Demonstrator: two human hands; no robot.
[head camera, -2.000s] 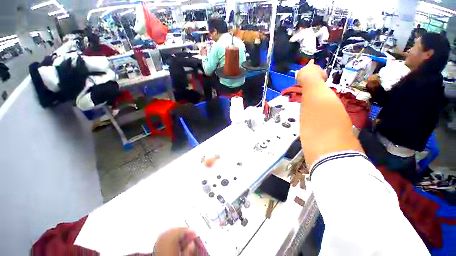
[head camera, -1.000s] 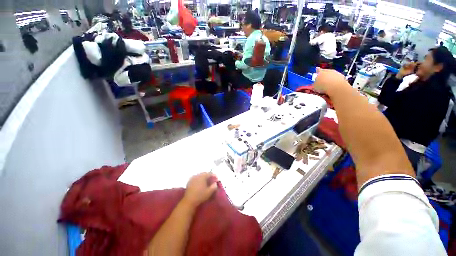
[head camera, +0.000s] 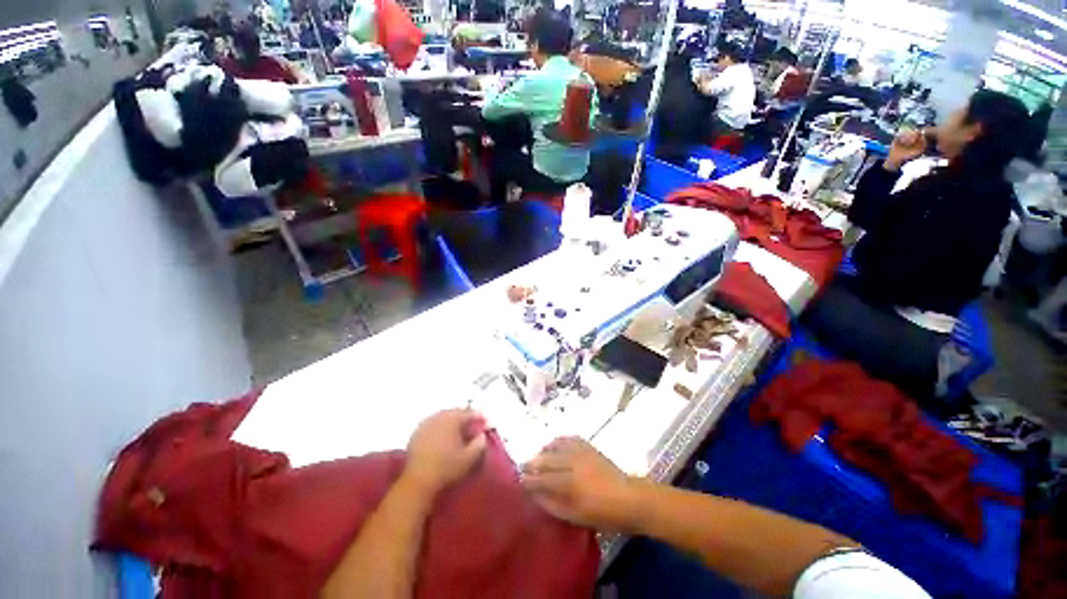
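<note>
A dark red garment piece lies bunched and spread over the near left of the white machine table. My left hand pinches its upper edge, which looks brighter pink-red, just in front of the needle area. My right hand is beside it at the garment's right edge, fingers bent; whether it grips the cloth is unclear. The white sewing machine with a blue stripe stands beyond both hands. Its presser foot and needle are washed out by glare.
A black flat object and brown strips lie right of the needle. A white thread cone stands behind the machine. Red garments lie over a blue bin at right. A person in black sits at right. A white wall runs at left.
My right arm has come down from its raised reach beyond the machine to the garment edge near my left hand. My left hand, low in view at first, came up with the red cloth.
</note>
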